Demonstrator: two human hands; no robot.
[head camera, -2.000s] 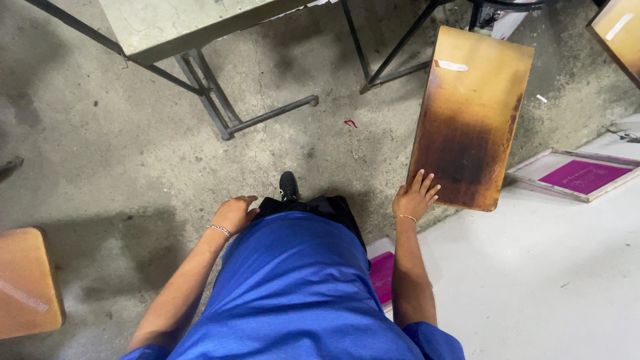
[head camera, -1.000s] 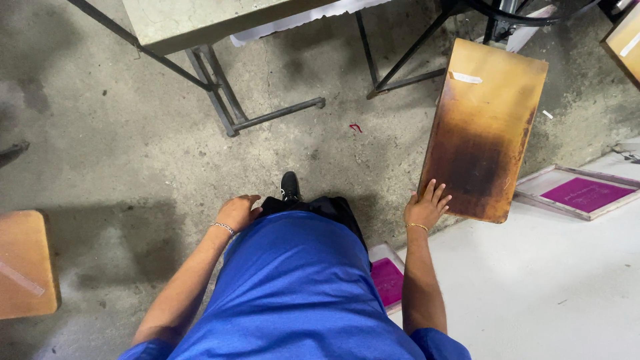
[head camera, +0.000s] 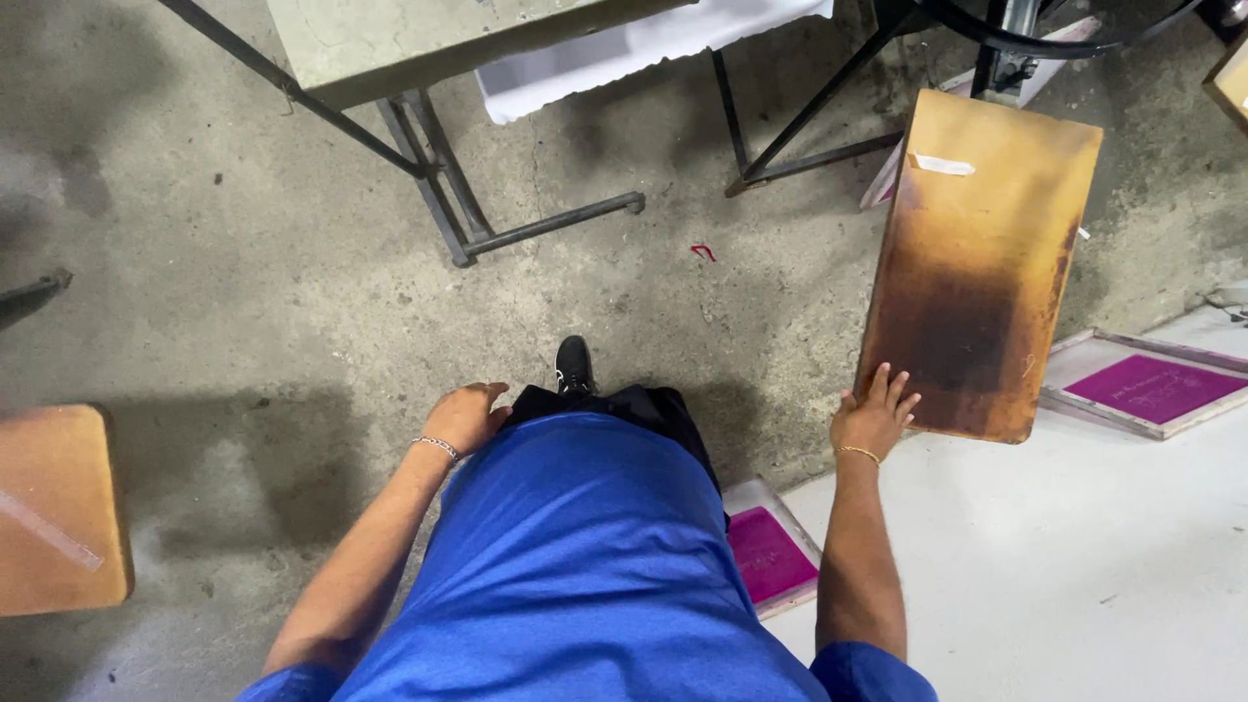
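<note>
My right hand (head camera: 875, 413) lies with spread fingers on the lower left corner of a scorched wooden board (head camera: 985, 263). The board is yellowish at its far end, dark brown at the near end, and carries a strip of white tape (head camera: 943, 165). By the hip of my blue shirt, my left hand (head camera: 468, 417) hangs with its fingers loosely bent and no object seen in it. Part of its fingertips is hidden against the dark clothing.
A grey-topped table (head camera: 390, 44) on metal legs stands ahead, white cloth (head camera: 643, 54) beside it. Framed screens with magenta panels lean by the white wall (head camera: 1072, 546), at right (head camera: 1155, 390) and near my hip (head camera: 765, 556). Another board (head camera: 58, 512) is at left.
More of the white cloth by the table has come into view as the view shifts slightly. My right hand stays on the scorched board, and my left hand stays at my hip.
</note>
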